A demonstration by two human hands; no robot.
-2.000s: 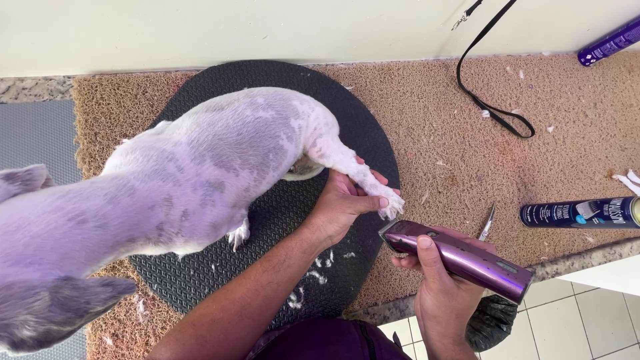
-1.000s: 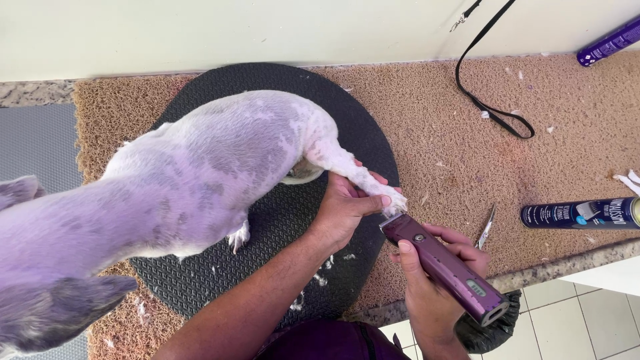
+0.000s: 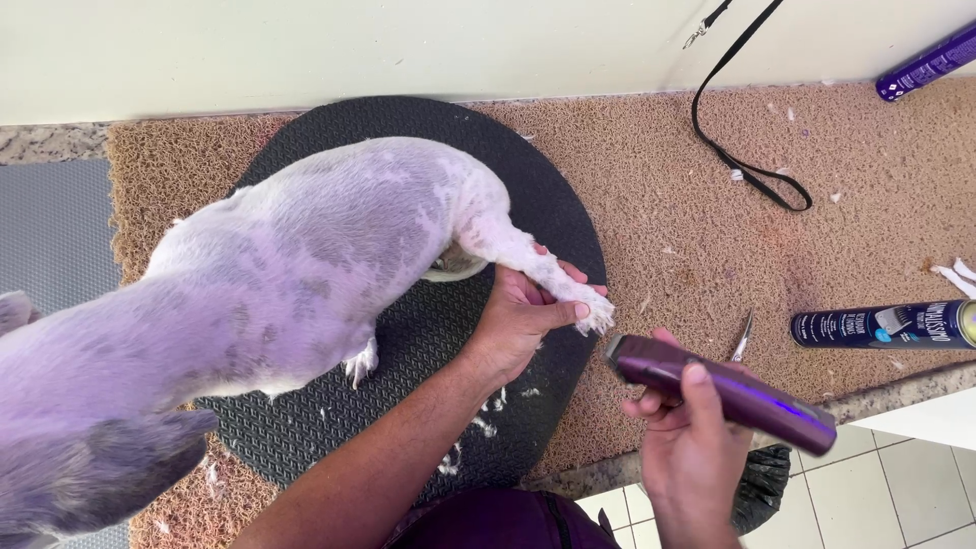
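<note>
A short-haired white and grey dog stands on a round black rubber mat, its head at the lower left. My left hand is closed around the lower part of its outstretched hind leg, thumb near the paw. My right hand grips a purple cordless hair clipper. The clipper's blade faces the paw, just below and right of it, with a small gap between them. Clipped white fur lies on the mat near my left forearm.
On the brown looped mat lie scissors, partly hidden, a dark blue spray can and a black leash. A purple can rests at the upper right. Below the granite counter edge are a black bag and floor tiles.
The clipper was at the paw one second ago; it is now a little away from it, and its body has rolled in my right hand. My left hand has kept its hold on the leg.
</note>
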